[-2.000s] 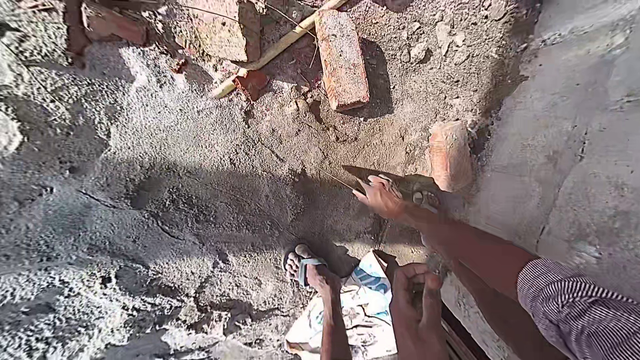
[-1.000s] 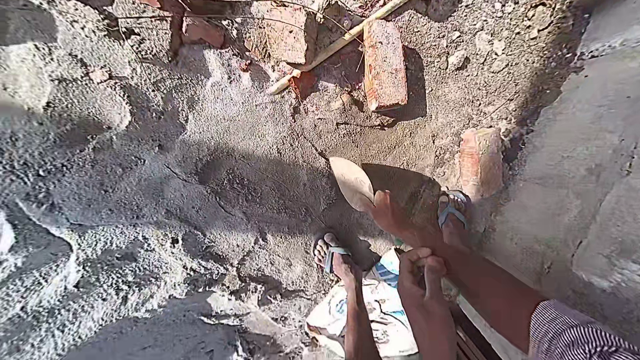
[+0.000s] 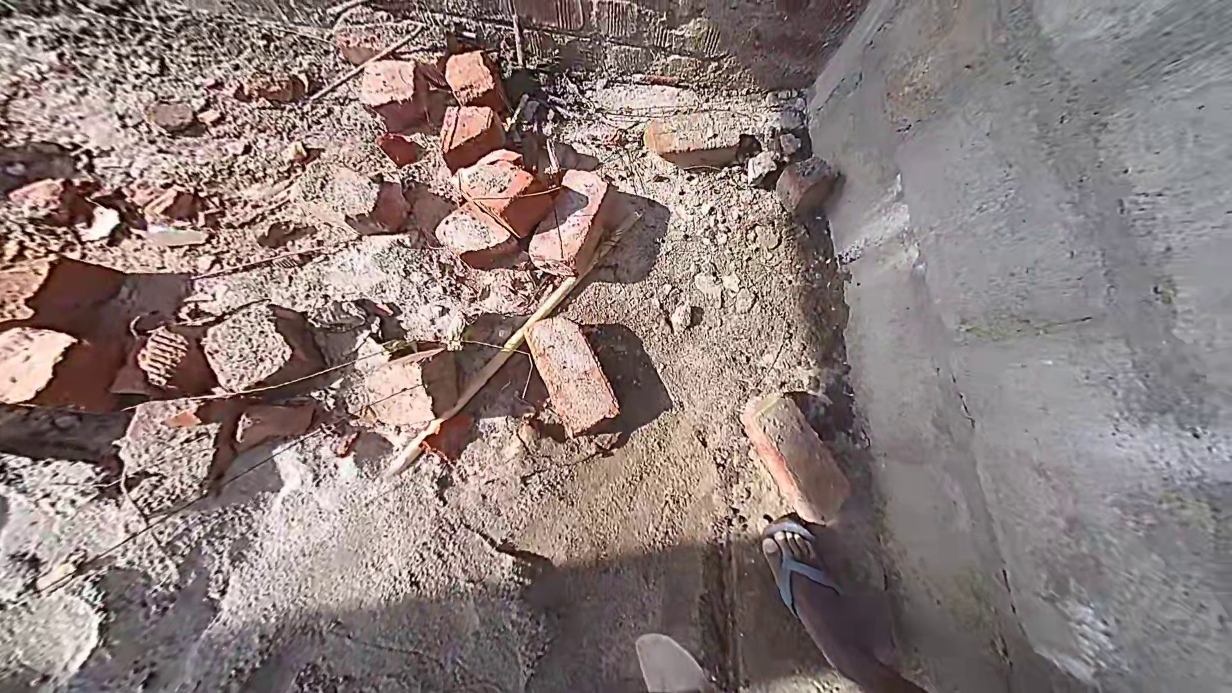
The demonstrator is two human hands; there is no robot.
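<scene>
Neither my left hand nor my right hand shows in the head view now. The rounded tip of a trowel's metal blade (image 3: 669, 664) rises from the bottom edge; its handle is out of view. Right of it, my foot in a blue-strapped flip-flop (image 3: 804, 568) stands on the ground just below a brick (image 3: 797, 460) that lies along the foot of the wall. Another brick (image 3: 573, 375) lies on the sandy ground near the middle, beside a long pale stick (image 3: 491, 371).
Several broken bricks (image 3: 500, 192) are heaped at the upper middle, and more brick pieces (image 3: 255, 348) lie at the left among thin twigs. A grey plastered wall (image 3: 1039, 318) runs down the right side. A brick (image 3: 693, 140) lies near the back wall.
The view has shifted up towards the brick heap and back wall. Both hands, seen one second ago with the trowel, have left the view; only the blade's tip shows.
</scene>
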